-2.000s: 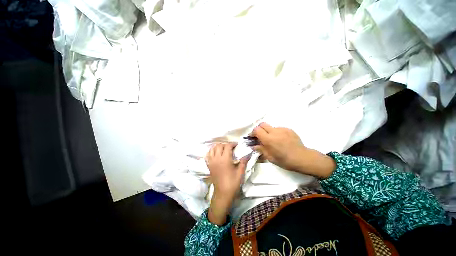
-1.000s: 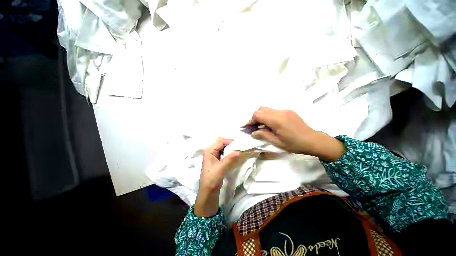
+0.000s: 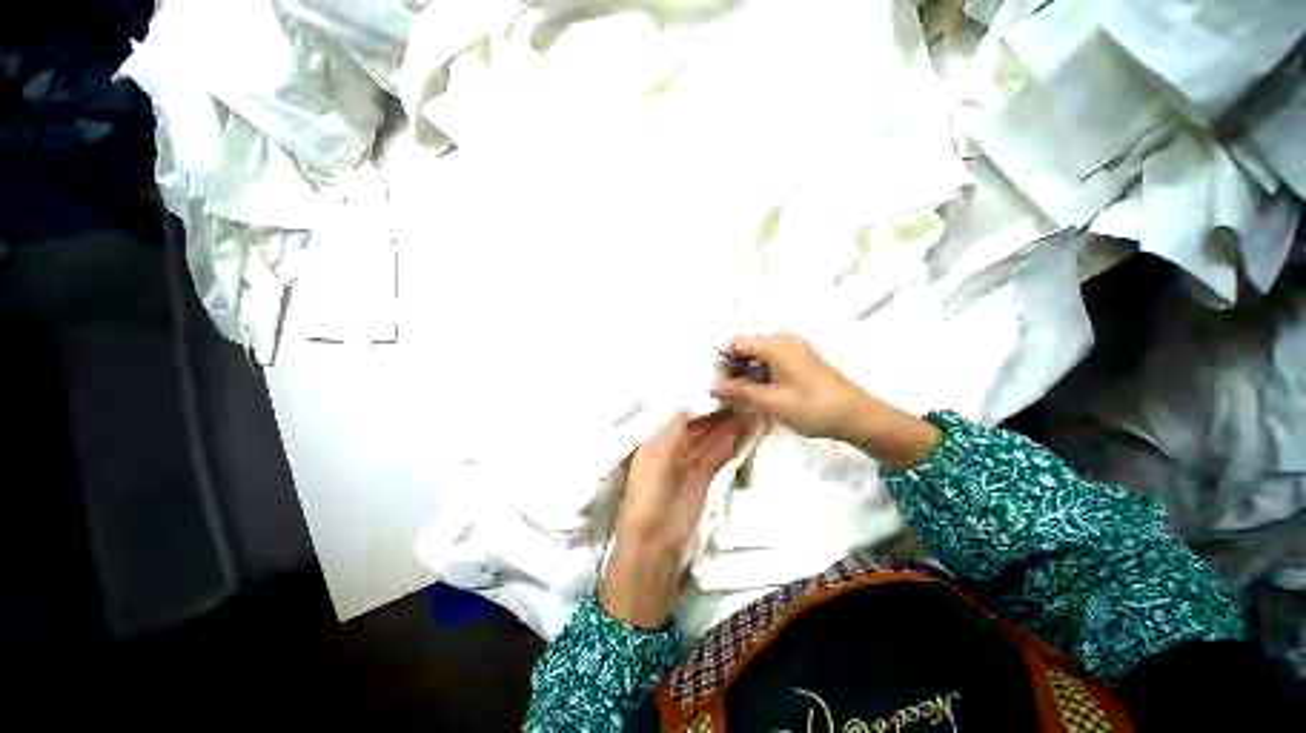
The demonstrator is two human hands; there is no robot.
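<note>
A white garment (image 3: 774,494) lies bunched at the near table edge, its folds reaching the apron; much of it is overexposed. My left hand (image 3: 673,480) is on the cloth, its fingertips pinching a fold close to my right fingertips. My right hand (image 3: 788,390) is just right of and above it, curled around small dark thread snips (image 3: 741,365), mostly hidden in the fingers. The snips' blades and any thread are too small to make out.
Crumpled white garments (image 3: 287,129) are heaped at the far left. Layered white pieces (image 3: 1103,108) lie at the far right. The white table's left edge (image 3: 308,487) shows. A greyish cloth pile (image 3: 1210,415) is in shadow at right.
My left hand has moved right and my hands are close together again after being apart. My right hand has shifted slightly down and left since one second ago.
</note>
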